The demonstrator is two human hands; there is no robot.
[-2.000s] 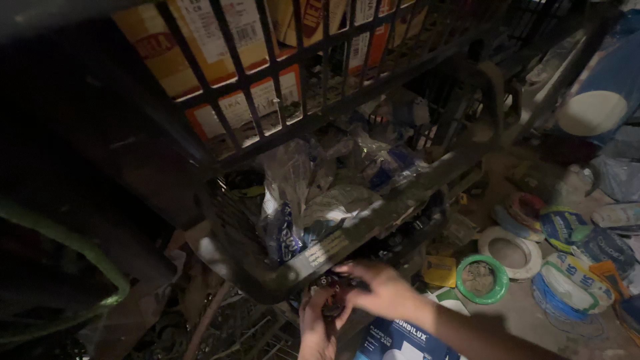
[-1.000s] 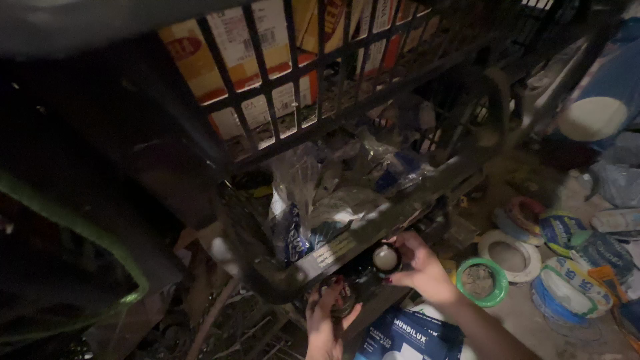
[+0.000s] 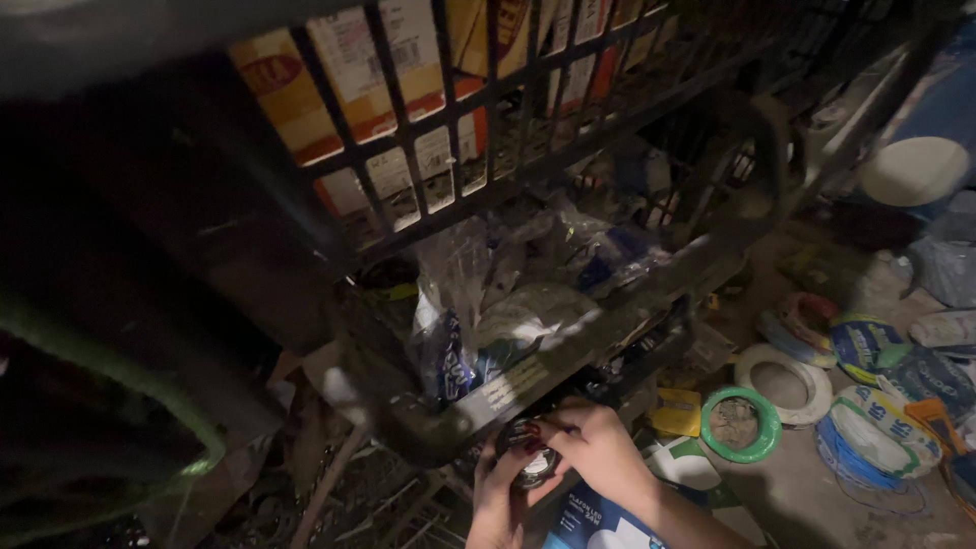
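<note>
Low at the centre, below the lip of a black plastic basket [image 3: 488, 400], my left hand [image 3: 499, 488] holds a small dark round object [image 3: 536, 465] with a pale printed face. My right hand [image 3: 595, 442] touches the same object from the right, its fingertips on the upper part. What the object is cannot be told in the dim light. Inside the basket lie crumpled clear plastic bags [image 3: 457, 267], some with blue print. Partly behind my right forearm is a blue and white LED ceiling light box [image 3: 602, 526].
Above, a black slatted crate [image 3: 457, 99] holds yellow and orange cardboard boxes [image 3: 282, 91]. On the floor at right lie a green wrapped coil [image 3: 740, 425], a white coil [image 3: 784, 385], a blue coil [image 3: 862, 450] and a yellow packet [image 3: 675, 412]. A green cord [image 3: 114, 366] hangs at left.
One second ago my right hand was apart from my left, holding a small round thing with a pale face. It has moved down and left, and both hands are now together at the dark round object.
</note>
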